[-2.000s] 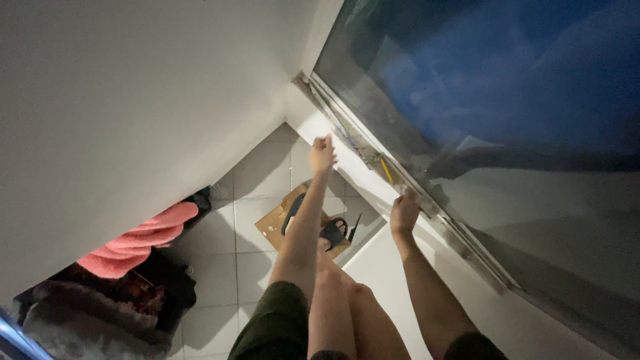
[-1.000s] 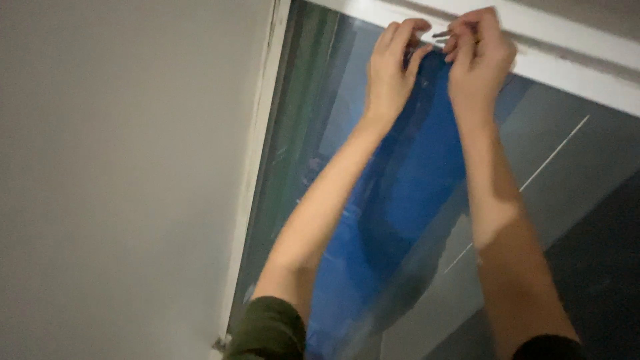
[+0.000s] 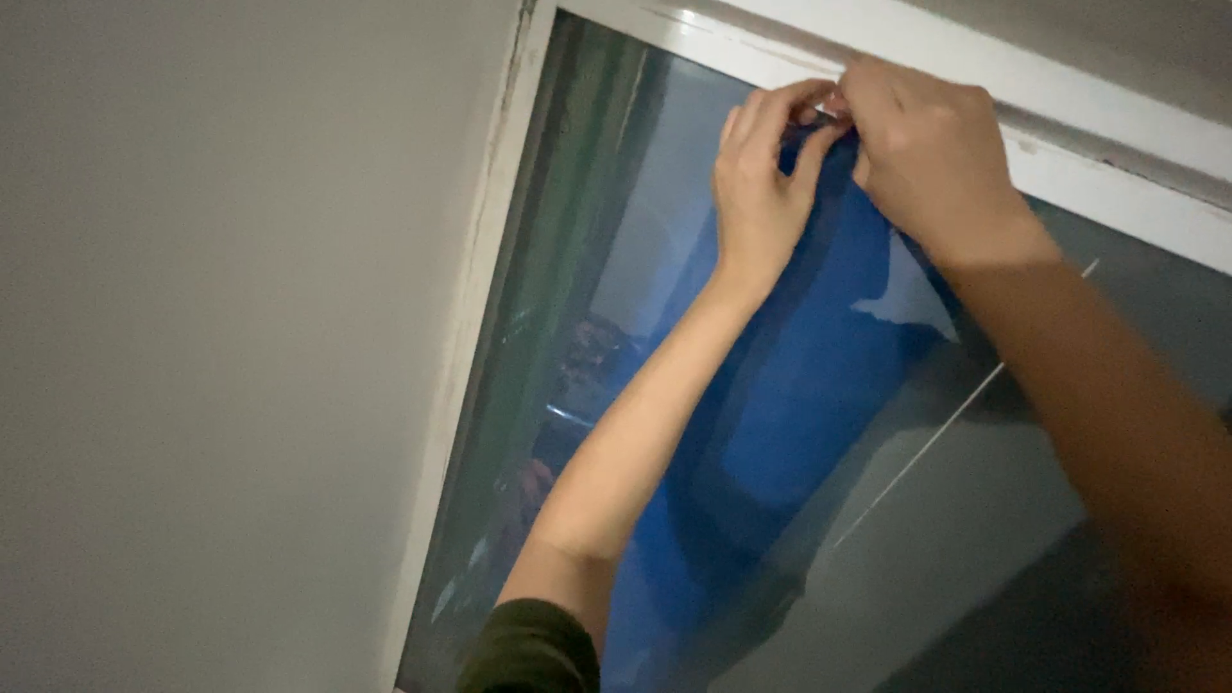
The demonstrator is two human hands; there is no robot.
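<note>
Both hands are raised to the top rail of a white window frame (image 3: 712, 43), their fingertips meeting just below it. My left hand (image 3: 770, 173) has its thumb and fingers curled around a small object (image 3: 826, 114), partly clear or shiny, too hidden to name. My right hand (image 3: 924, 154) pinches at the same spot from the right, the back of the hand towards me. Behind them is the glass pane (image 3: 962, 481), with blue and dark reflections across it. Whether something thin hangs from the fingers cannot be told.
A plain grey wall (image 3: 241, 337) fills the left side and meets the frame's side post (image 3: 472, 289). The upper rail and its groove run down to the right. A thin pale line (image 3: 924, 452) crosses the glass.
Two seconds ago my hands were apart beside the window's sill, above a tiled floor; now they are together at the top rail. The view has swung up from the floor to the glass.
</note>
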